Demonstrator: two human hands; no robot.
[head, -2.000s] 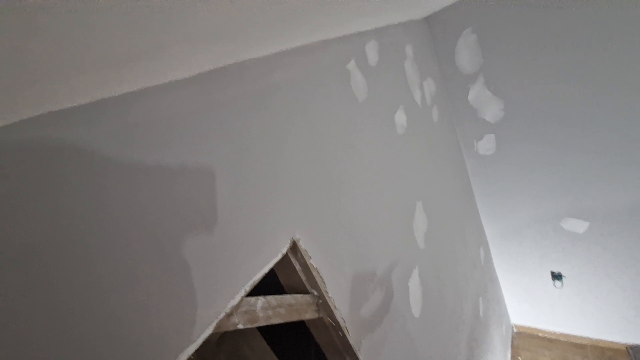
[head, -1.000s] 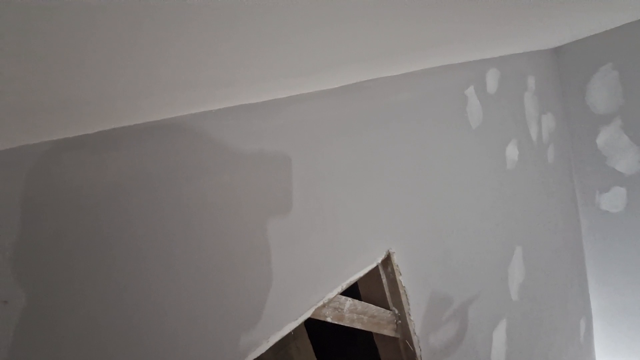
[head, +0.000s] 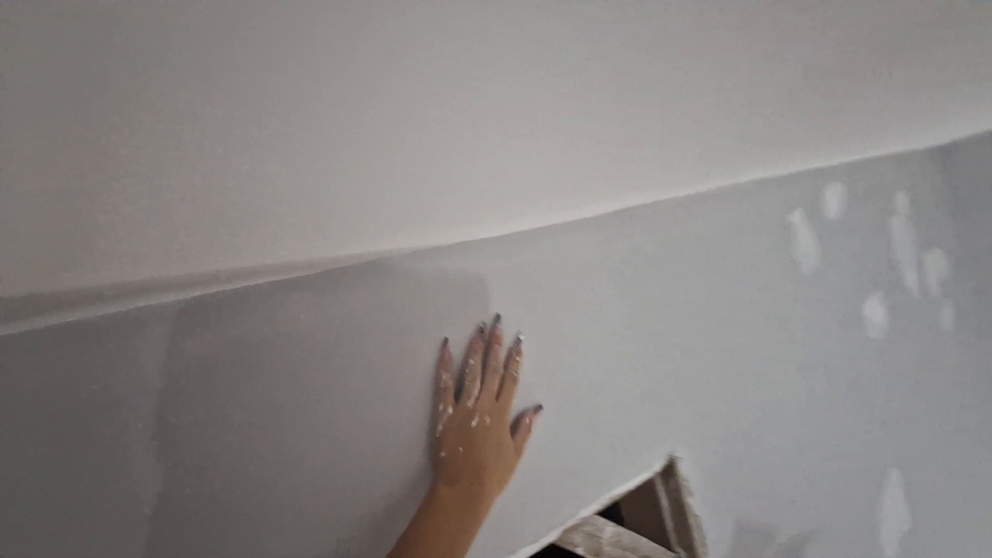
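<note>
My left hand lies against the grey painted wall, fingers up and spread, thumb to the right. Nothing is in it, and white compound is smeared on its fingers and back. The hand is below the line where the wall meets the white ceiling, at the right edge of a large dark shadow. Down to its right is a cut opening with a rough white edge and a wooden beam inside. My right hand is out of view.
Several pale filler patches mark the wall at the right, one of them lower down. The dark shadow covers much of the wall at the left.
My left hand has come into view and lies on the wall; neither earlier frame shows it. The view has shifted up and left.
</note>
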